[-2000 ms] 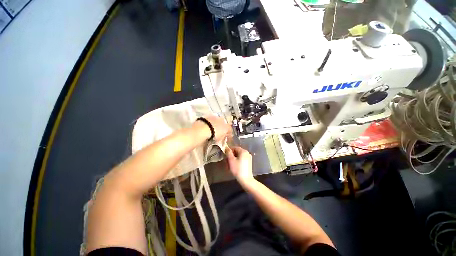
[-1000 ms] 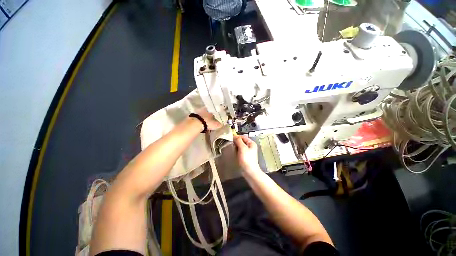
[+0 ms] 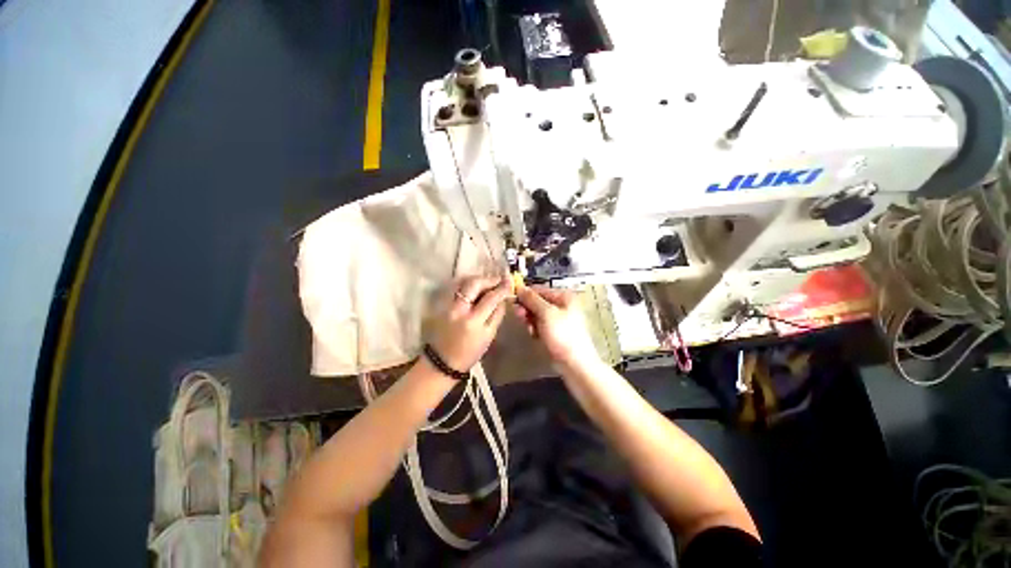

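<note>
A cream canvas bag (image 3: 371, 277) lies left of the needle on the dark side board, its long strap loops (image 3: 493, 444) hanging toward my lap. The white sewing machine (image 3: 665, 133) stands over its right edge. My left hand (image 3: 471, 322), with a black bead bracelet, pinches the bag's edge just in front of the presser foot (image 3: 518, 261). My right hand (image 3: 549, 316) pinches at the same spot from the right, by a small yellow piece (image 3: 518, 282). The fingertips nearly meet; the needle tip is too small to make out.
Looped straps (image 3: 942, 266) heap right of the machine, near the handwheel (image 3: 964, 122). A stack of cream bags (image 3: 227, 477) hangs low at left. A dark box (image 3: 545, 42) stands behind the machine. A yellow floor line (image 3: 377, 89) runs beyond the board.
My left hand has come back from on top of the bag to its front edge, beside my right fingertips. The bag lies flatter, and the view has shifted, showing more of the bag stack.
</note>
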